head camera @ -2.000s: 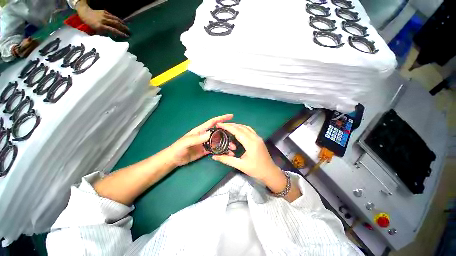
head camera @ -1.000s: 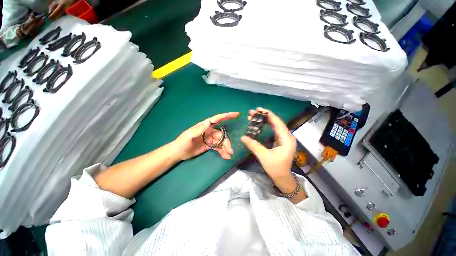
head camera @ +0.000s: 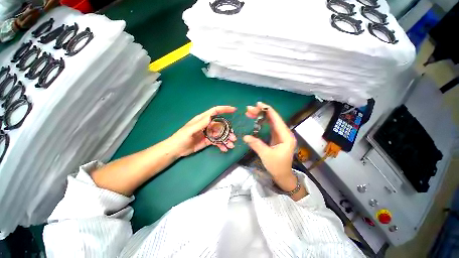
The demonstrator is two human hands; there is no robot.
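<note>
My left hand (head camera: 201, 132) holds black watch case rings (head camera: 218, 130) in its fingers above the green bench (head camera: 176, 101); they look like more than one ring, face up. My right hand (head camera: 274, 143) is just to the right, a little apart, and pinches a dark ring (head camera: 259, 123) edge-on between thumb and fingers. Whether it is one ring or a few I cannot tell. A metal band is on my right wrist.
A white foam pile (head camera: 95, 111) with rings in rows stands at left, another (head camera: 297, 55) ahead. At right are a teach pendant (head camera: 347, 123), a black fixture (head camera: 407, 146) on the pale machine bed (head camera: 372, 184), and an emergency stop (head camera: 383, 216). A person's hand shows far left.
The hands came apart from around the rings. Since one second ago, the group in my left hand looks thicker and the one in my right hand thinner. The foam piles sit slightly higher in view.
</note>
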